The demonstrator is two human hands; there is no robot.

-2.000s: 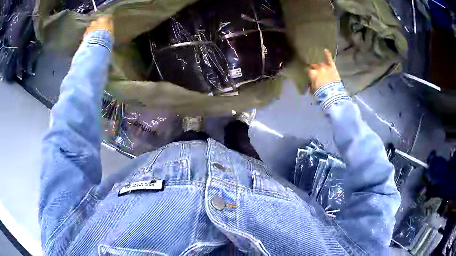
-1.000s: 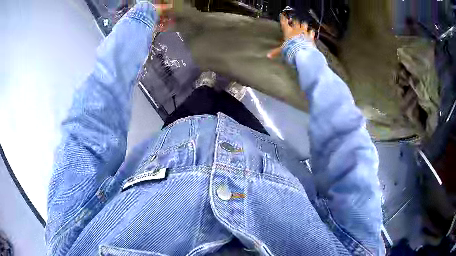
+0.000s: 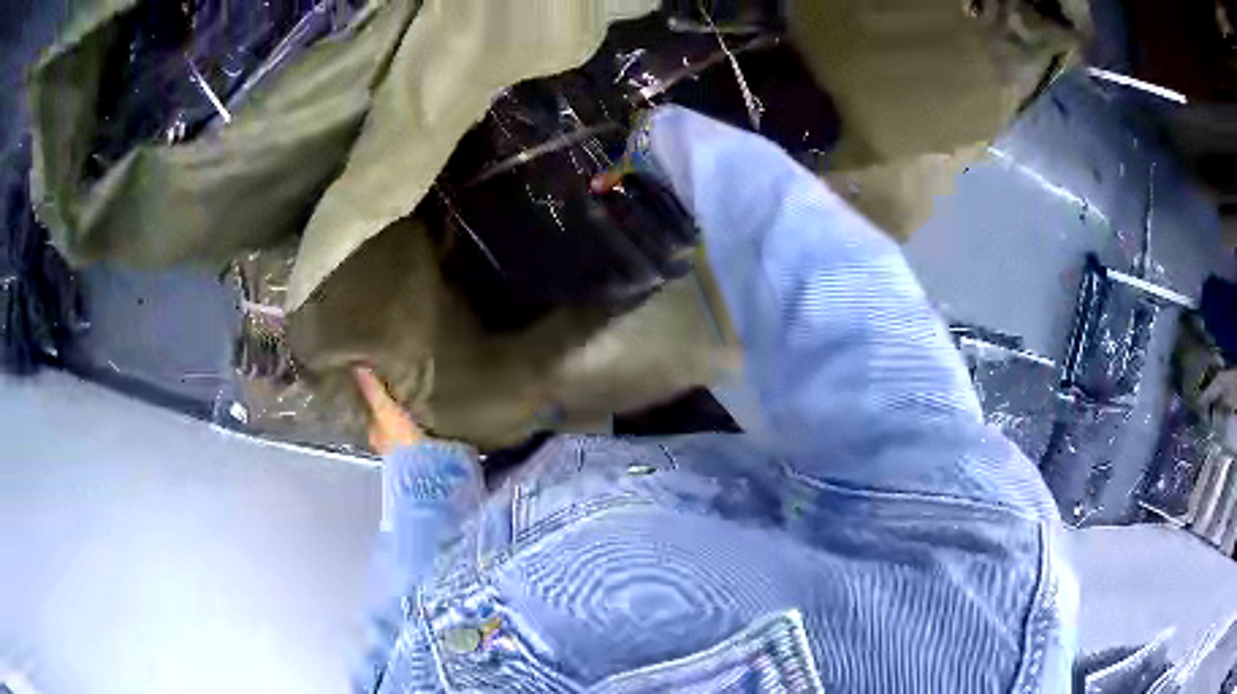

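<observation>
An olive woven sack [image 3: 360, 292] lies open in front of me, its mouth around a dark plastic-bagged garment bundle [image 3: 543, 203] tied with pale straps. My left hand [image 3: 389, 414] is at the sack's near left side, gripping its cloth, with some fingers hidden. My right hand [image 3: 621, 166] is over the bundle inside the mouth. It is small, blurred and mostly hidden by my sleeve, so its grip cannot be told.
Another olive sack [image 3: 204, 203] with dark plastic inside stands at the upper left. A white table [image 3: 163, 529] is at the left. Dark bagged garments [image 3: 1106, 332] lie on the grey floor [image 3: 1024, 224] at the right.
My right hand has left the sack's near edge and reached over the bundle. My left hand has moved down and nearer my body. The view has turned and the bundle shows again.
</observation>
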